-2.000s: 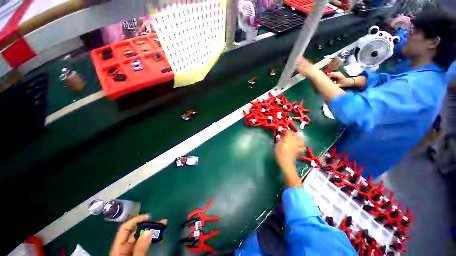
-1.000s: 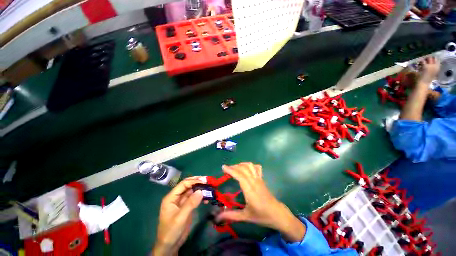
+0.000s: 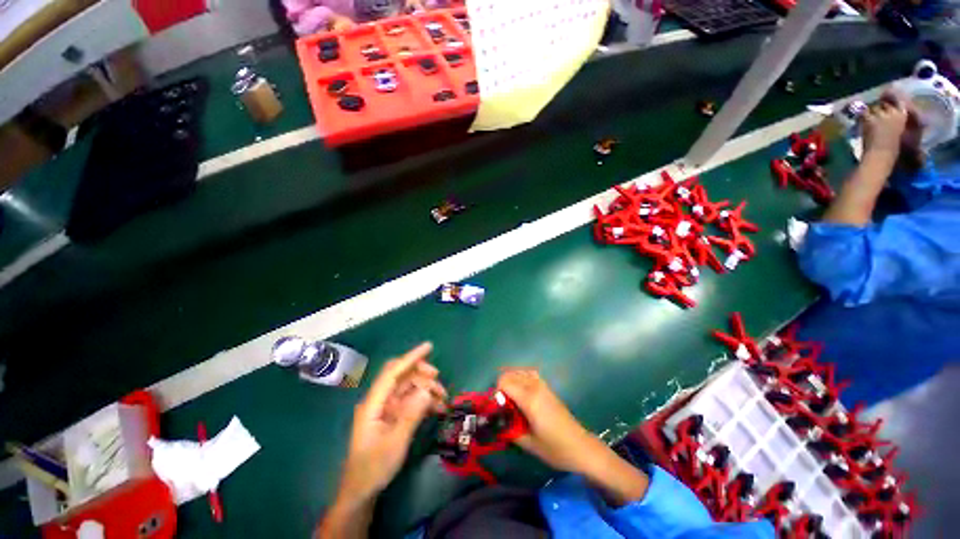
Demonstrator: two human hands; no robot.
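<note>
My left hand (image 3: pixel 392 421) is bare, with fingers apart and nothing in it, just left of the clamped units. My right hand (image 3: pixel 547 423) is closed around the handles of a red spring clamp (image 3: pixel 510 411). The clamp is beside a black electronic unit (image 3: pixel 459 423) with a small white label. More red clamp handles show below it, touching or close together; I cannot separate the pieces clearly. An open unit with a white-blue part (image 3: pixel 461 294) lies on the green mat beyond my hands.
A solvent bottle (image 3: pixel 320 361), white wipe (image 3: pixel 216 459) and red bin (image 3: pixel 153 505) are left. Heaped red clamps (image 3: pixel 674 234) and a white divided tray (image 3: pixel 726 419) are right. Small units ride the dark belt. A person in blue works at far right.
My left hand has let go of the labelled black unit and opened. My right hand has closed on the clamp. The view has shifted slightly.
</note>
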